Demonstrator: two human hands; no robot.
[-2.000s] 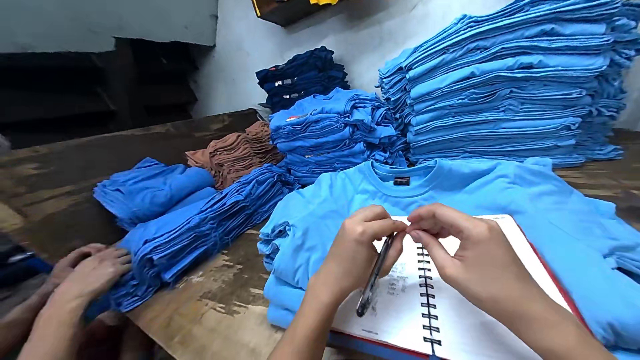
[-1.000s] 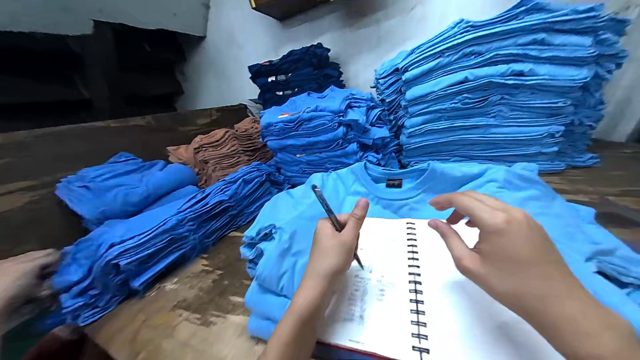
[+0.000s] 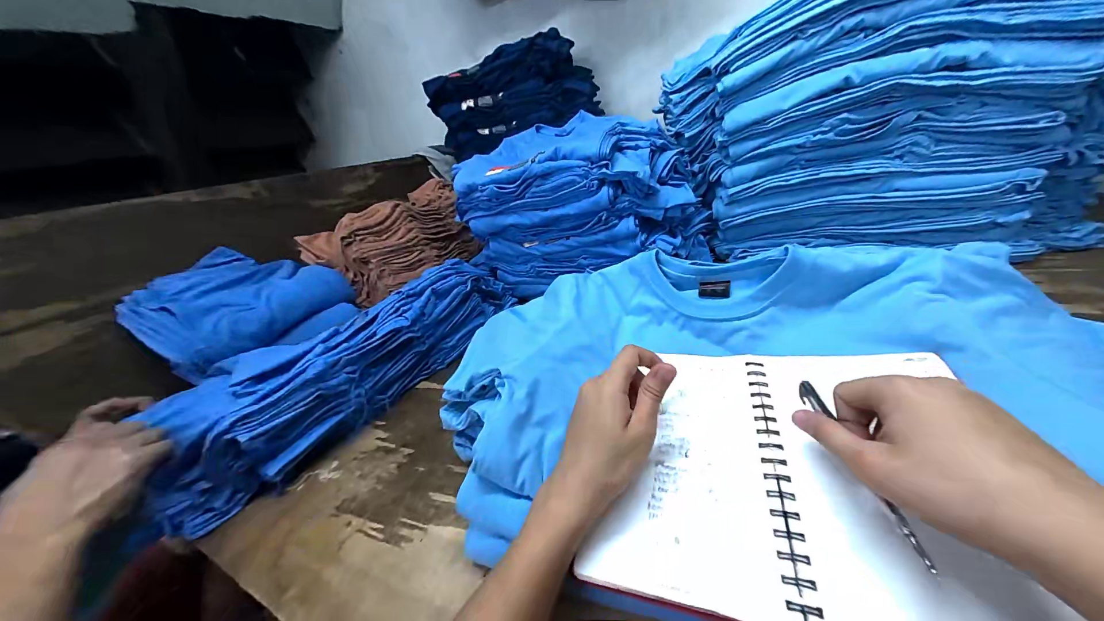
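Observation:
An open spiral-bound notebook (image 3: 716, 517) with handwriting on its left page lies on a stack of light blue T-shirts (image 3: 569, 336). My left hand (image 3: 612, 414) is at the upper left edge of the left page, thumb and forefinger close together at the page edge; whether they pinch the paper I cannot tell. Over the right page, my right hand (image 3: 923, 448) holds a dark pen (image 3: 906, 530), which slants under the palm with one end above the thumb and the other toward the lower right.
Folded blue garments (image 3: 328, 379) run along the left, where another person's hands (image 3: 95, 466) touch their near end. Behind stand brown garments (image 3: 388, 241), a blue T-shirt stack (image 3: 569, 190), a navy stack (image 3: 517, 95) and a tall light blue stack (image 3: 888, 138). The wooden table (image 3: 362, 517) shows between.
The pen, in my left hand one second ago, is now in my right hand. My left hand has moved to the notebook's left edge. The view has shifted somewhat.

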